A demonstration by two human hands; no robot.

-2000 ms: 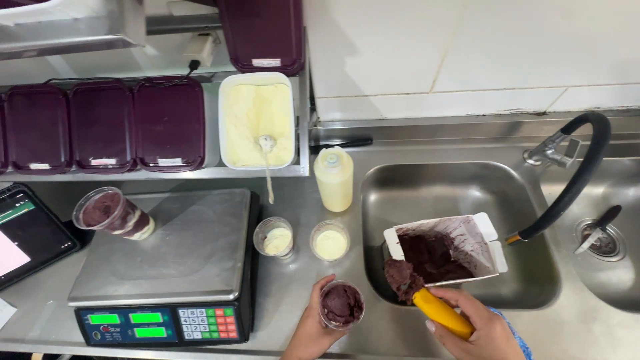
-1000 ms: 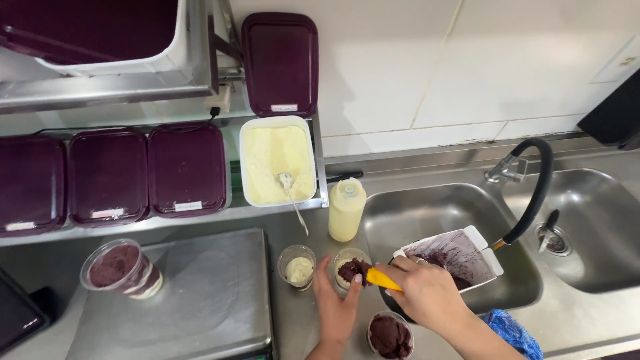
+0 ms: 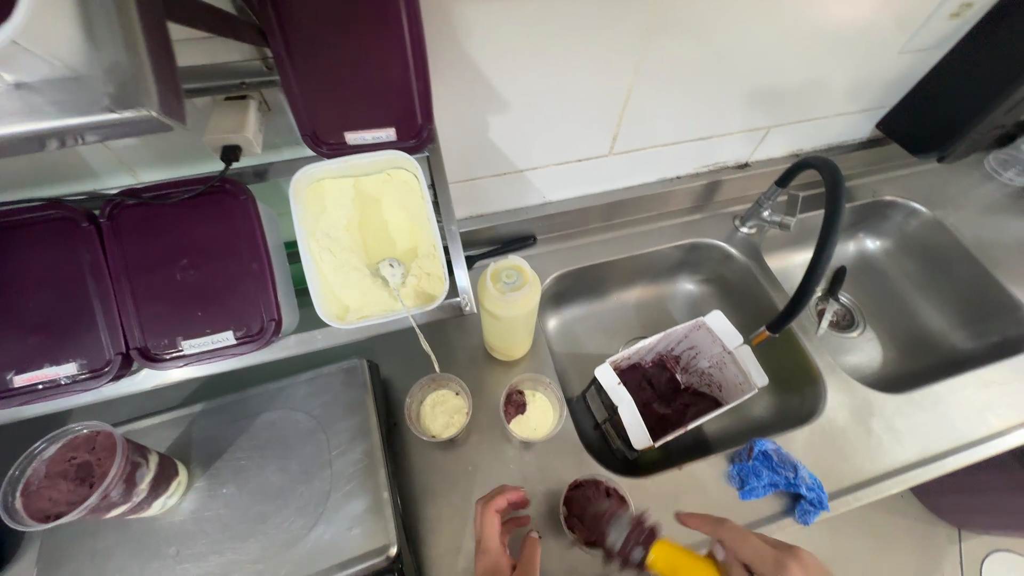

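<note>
My right hand (image 3: 748, 548) holds the yellow handle of a spatula or scoop (image 3: 680, 558), its blurred end coated in purple açaí-like mix, over a clear cup of purple mix (image 3: 596, 508). Just left of that cup is my left hand (image 3: 504, 532), fingers apart and holding nothing. Farther back stand a cup with pale powder and a purple dab (image 3: 532, 408) and a cup with pale powder only (image 3: 440, 410). An open white carton of purple mix (image 3: 680, 384) rests tilted in the left sink basin.
A layered cup (image 3: 96, 476) stands on the scale's plate (image 3: 240, 480). Behind are a tub of pale powder (image 3: 368, 240) with a spoon (image 3: 408, 304), a squeeze bottle (image 3: 510, 308) and purple-lidded containers (image 3: 192, 272). A blue cloth (image 3: 776, 480) lies near the sink (image 3: 688, 264); a black hose faucet (image 3: 824, 232) arches above.
The yellow-handled tool has moved from the right powder cup to the cup of purple mix. That powder cup now shows a purple dab, and my left hand has come away from it.
</note>
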